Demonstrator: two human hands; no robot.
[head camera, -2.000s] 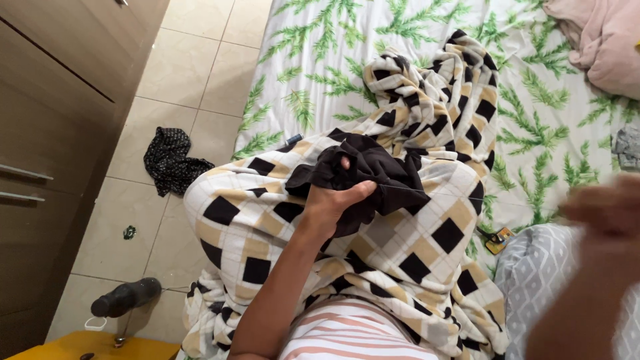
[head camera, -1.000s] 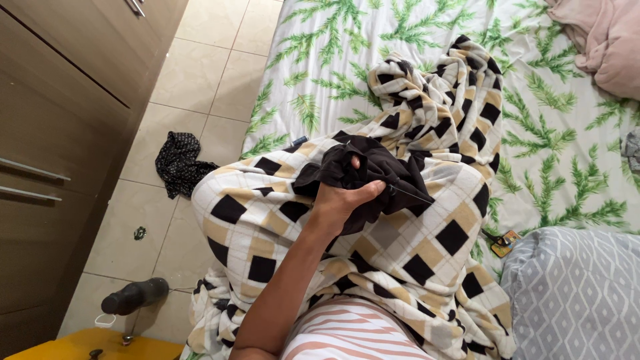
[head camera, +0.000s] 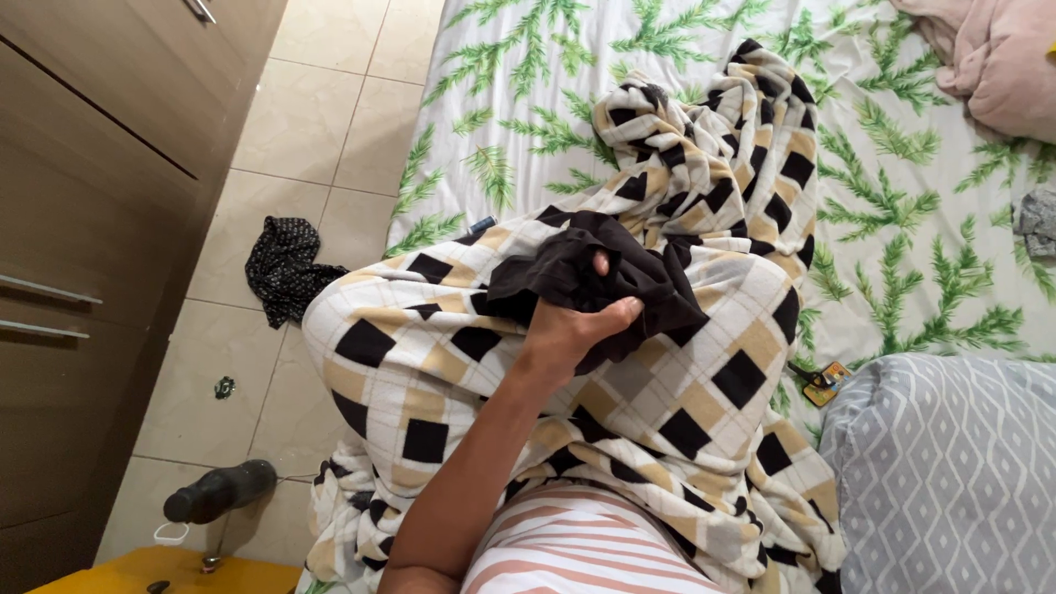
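My left hand (head camera: 573, 330) grips a bunched black cloth (head camera: 635, 268) over my lap, the thumb on top and a fingertip showing among the folds. Under the cloth, a checked blanket (head camera: 412, 396) in white, beige and black covers my crossed legs. My right hand is outside the view. A small dark spool-like item (head camera: 482, 224) lies at the blanket's far left edge. On the bed to the right lies a small orange and yellow card (head camera: 827, 384) with something black on it.
The bed has a leaf-print sheet (head camera: 511, 107). A grey patterned pillow (head camera: 949, 478) lies at right, a pink blanket (head camera: 1006, 74) at the far right corner. On the left are a wooden cabinet (head camera: 91, 190), a black cloth (head camera: 285, 268) on the tiles, a dark bottle (head camera: 223, 491) and a yellow surface (head camera: 148, 573).
My right hand, blurred at the right edge two seconds ago, has left the view. The left hand keeps its hold on the black cloth.
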